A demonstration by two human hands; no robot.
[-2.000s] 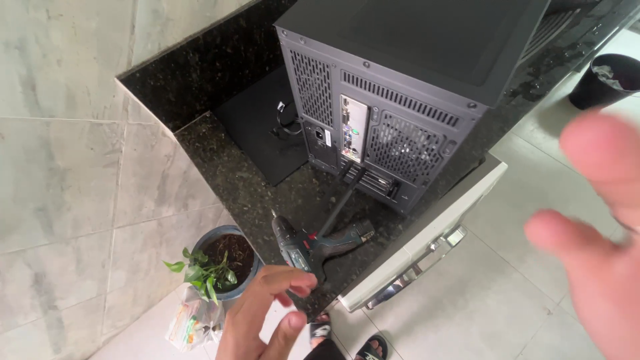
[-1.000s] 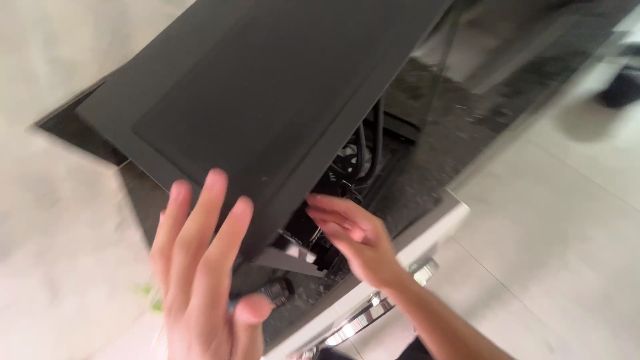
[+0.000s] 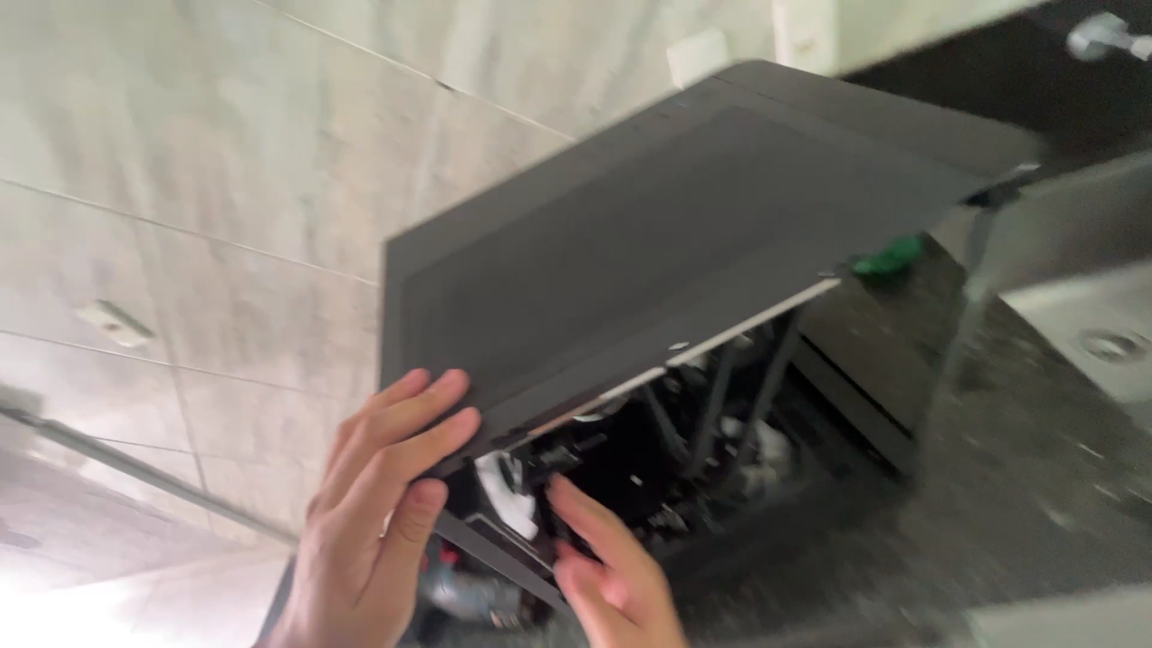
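Note:
A black desktop computer case point(image 3: 621, 243) stands on a dark stone countertop point(image 3: 1017, 432), its open side showing blurred cables and parts. My left hand point(image 3: 387, 495) rests with its fingers on the near top corner of the case; whether it grips the edge cannot be told. The fingers of my right hand point(image 3: 612, 567) reach into the open side near the rear corner, and their tips are partly hidden against dark parts. Below the case's near edge lies a cordless drill point(image 3: 477, 594), blurred and partly covered.
A tiled wall point(image 3: 225, 180) with a socket plate point(image 3: 117, 322) rises behind and to the left. To the right are a steel sink point(image 3: 1080, 333), a faucet part point(image 3: 1107, 38) and a green object point(image 3: 889, 257) beside the case.
The case has turned from showing its rear panel to showing its open side. Both hands, apart from it two seconds ago, are now at its near corner. The view has shifted strongly.

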